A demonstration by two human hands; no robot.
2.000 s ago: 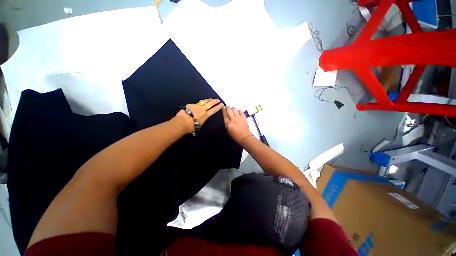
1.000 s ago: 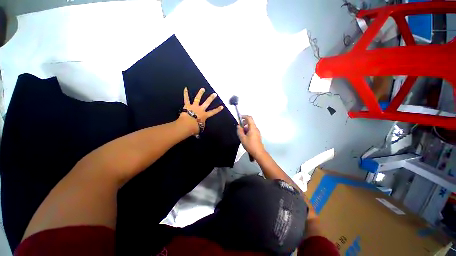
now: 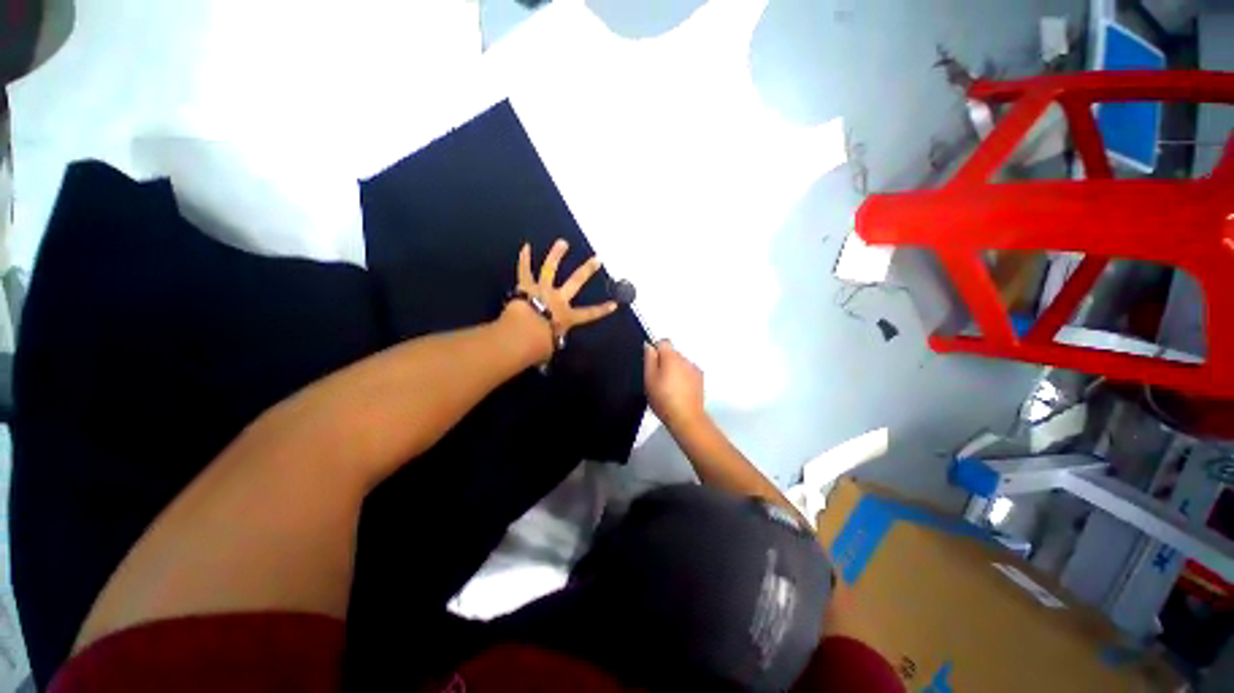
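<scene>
A large black cloth panel lies over white sheets on the floor. My left hand lies on it with the fingers spread near its slanted right edge; a dark beaded bracelet is on the wrist. My right hand is closed around the handle of a small mallet. The mallet's dark head is at the cloth's edge, just beyond my left fingertips. Whether the head touches the cloth cannot be told. The handle is mostly hidden in my right hand.
White sheets spread behind and beside the cloth. A red plastic stool lies on its side at the right. A brown cardboard box is at the lower right. A dark-clothed knee is at the bottom. Scraps and threads lie near the stool.
Two seconds ago both hands pressed at the cloth edge and the mallet lay beside them. My right hand has taken it up, and its head has moved to the edge. My left fingers have spread.
</scene>
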